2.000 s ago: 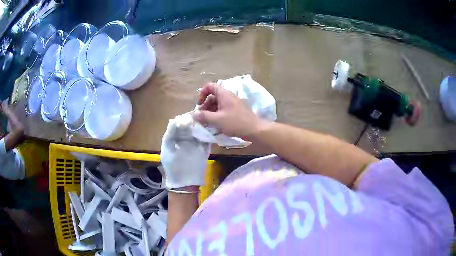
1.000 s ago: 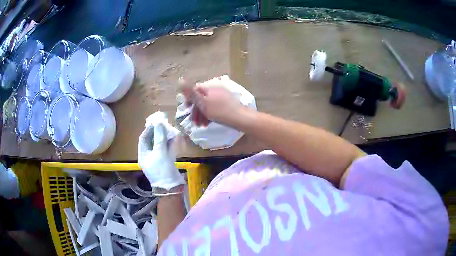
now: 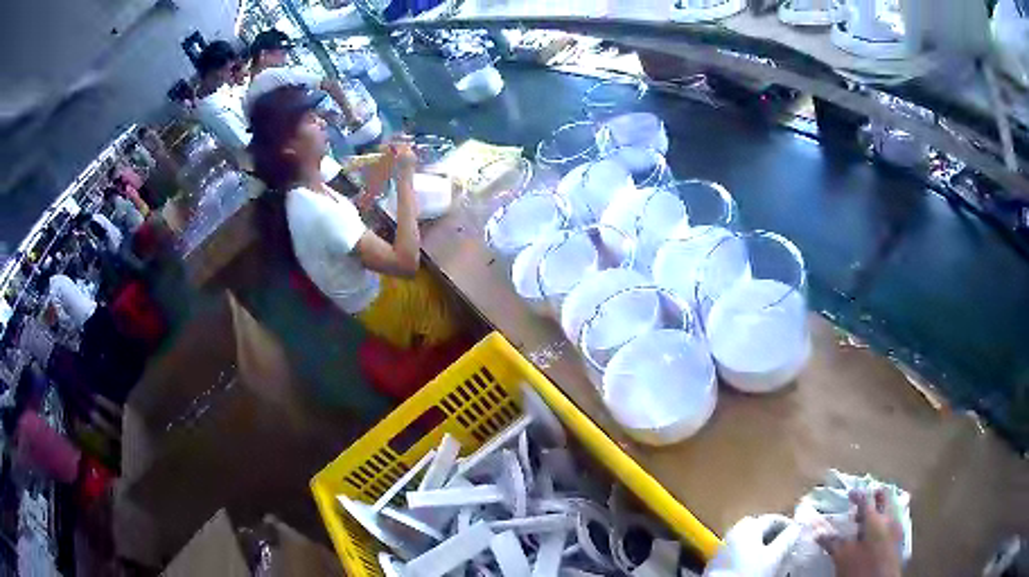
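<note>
My left hand (image 3: 754,549), in a white knit glove, is at the bottom edge, partly cut off; its fingers are not clear. My bare right hand (image 3: 869,543) is beside it, also cut off below, with its fingers on a crumpled white cloth (image 3: 841,496) on the cardboard-covered bench (image 3: 824,434). Whether the fingers grip the cloth is unclear. Round white bowls with clear rims (image 3: 660,389) stand in rows further along the bench, away from both hands.
A yellow crate (image 3: 609,443) of loose white and grey strips (image 3: 457,496) stands against the bench. A person in a white top (image 3: 339,242) sits further along it, with others beyond. A dark green conveyor (image 3: 869,237) runs behind the bowls. Brown cartons (image 3: 209,547) are at lower left.
The view has swung left along the bench, bringing in the seated person and cartons. The green-bodied motor has left view. The cloth and both hands now lie at the bottom right.
</note>
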